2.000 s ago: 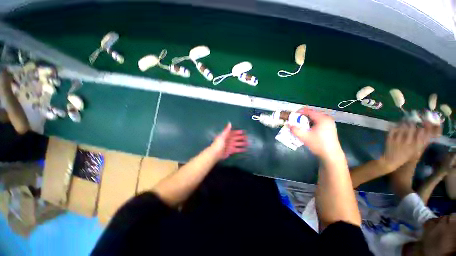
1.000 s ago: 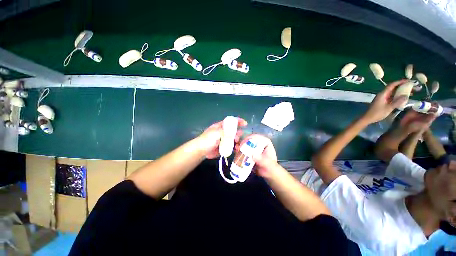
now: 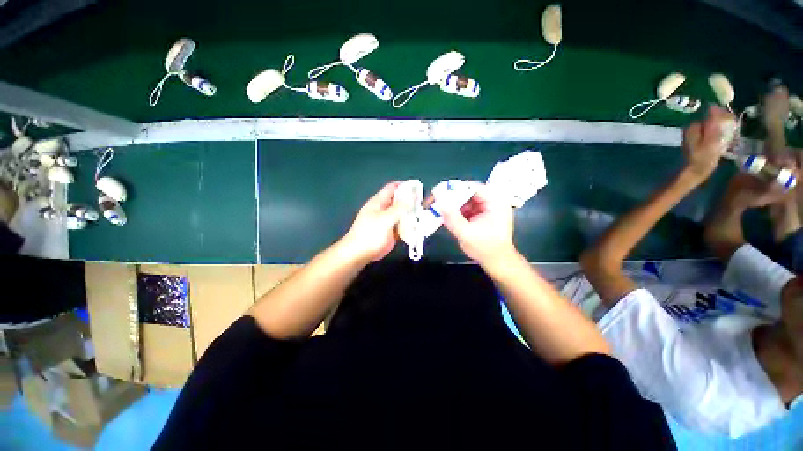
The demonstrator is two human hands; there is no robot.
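Note:
My left hand [image 3: 380, 220] holds a plain cream corded piece [image 3: 408, 202] upright above the near bench. My right hand [image 3: 482, 225] holds a labelled piece with brown and blue bands [image 3: 432, 211], close against the cream piece. A white cord loop [image 3: 416, 250] hangs below the two pieces. My right fingers cover part of the labelled piece, so its far end is hard to make out. White slips [image 3: 522, 176] lie loosely fanned on the bench just beyond my right hand.
Several corded pieces lie along the green belt [image 3: 405, 26] behind the pale rail [image 3: 352, 130]. A pile of pieces [image 3: 35, 167] and one corded pair [image 3: 111, 189] are at left. Cardboard boxes [image 3: 220, 308] stand below the bench. A person in a white shirt [image 3: 660, 343] works at right.
Two seconds ago my left hand was empty and my right held the pieces over the slips. Since one second ago, both hands have moved up and the pieces have come closer together.

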